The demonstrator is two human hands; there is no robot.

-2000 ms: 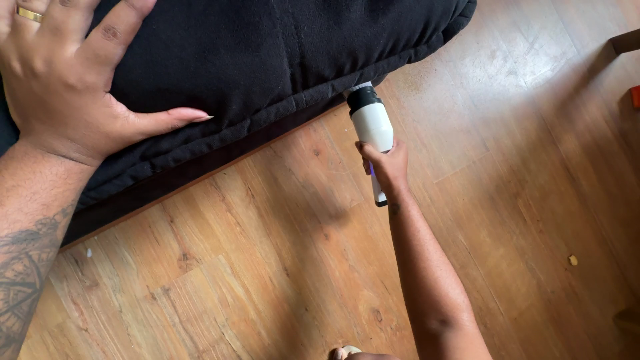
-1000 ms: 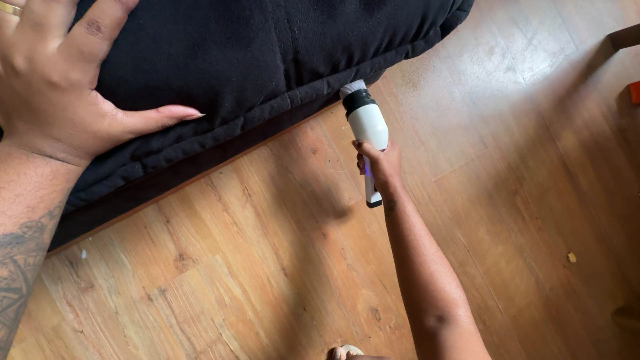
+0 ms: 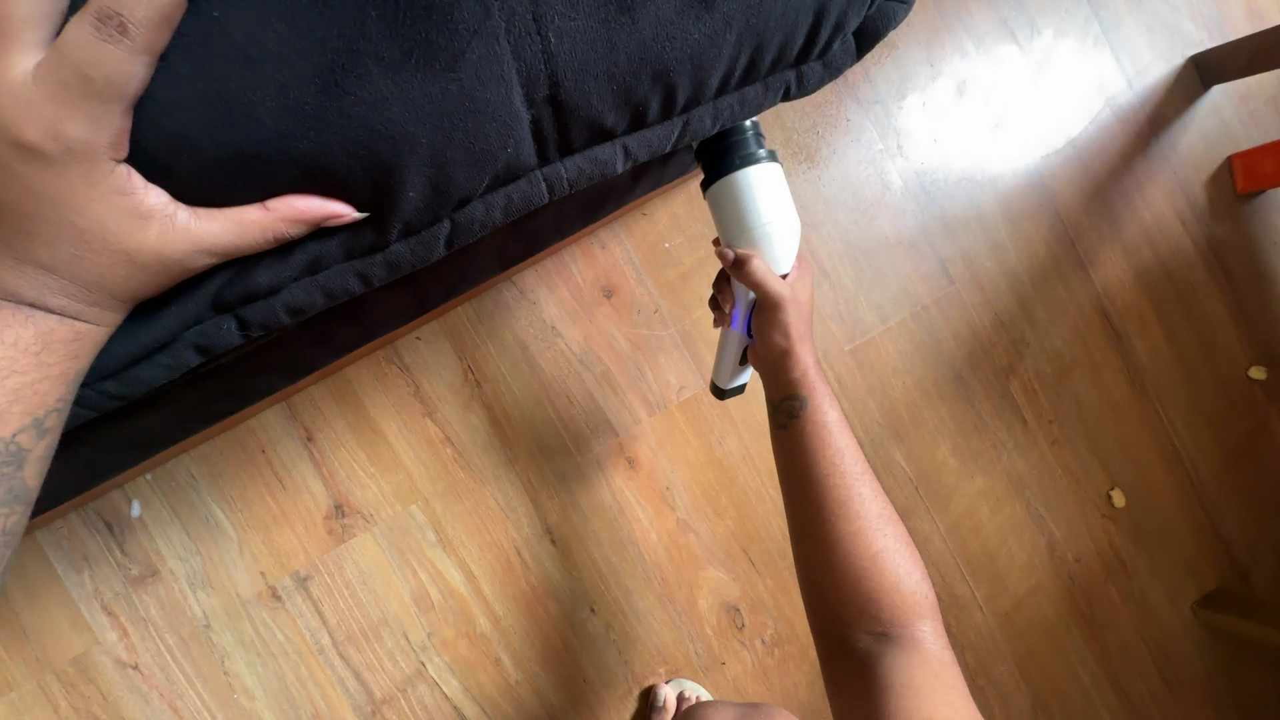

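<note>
My left hand [image 3: 120, 170] rests with its fingers spread on the black fabric cushion [image 3: 400, 100] at the upper left; its fingertips are cut off by the frame's edge. My right hand [image 3: 765, 300] is closed around the handle of a white and black handheld vacuum cleaner [image 3: 755, 215], on which a blue-violet light glows. The vacuum's black front end lies at the lower edge of the cushion, and its tip is hidden beneath that edge.
A dark base with a brown rim [image 3: 400, 330] runs under the cushion. Wood-plank flooring [image 3: 500, 480] carries small pale bits [image 3: 1116, 497]. A foot in a sandal [image 3: 680, 696] shows at the bottom. A dark bar [image 3: 1238, 60] and a red-orange object [image 3: 1255, 168] stand at the right.
The vacuum's brush tip, visible against the cushion's edge a second ago, is now hidden under it. My left hand remains spread on the cushion.
</note>
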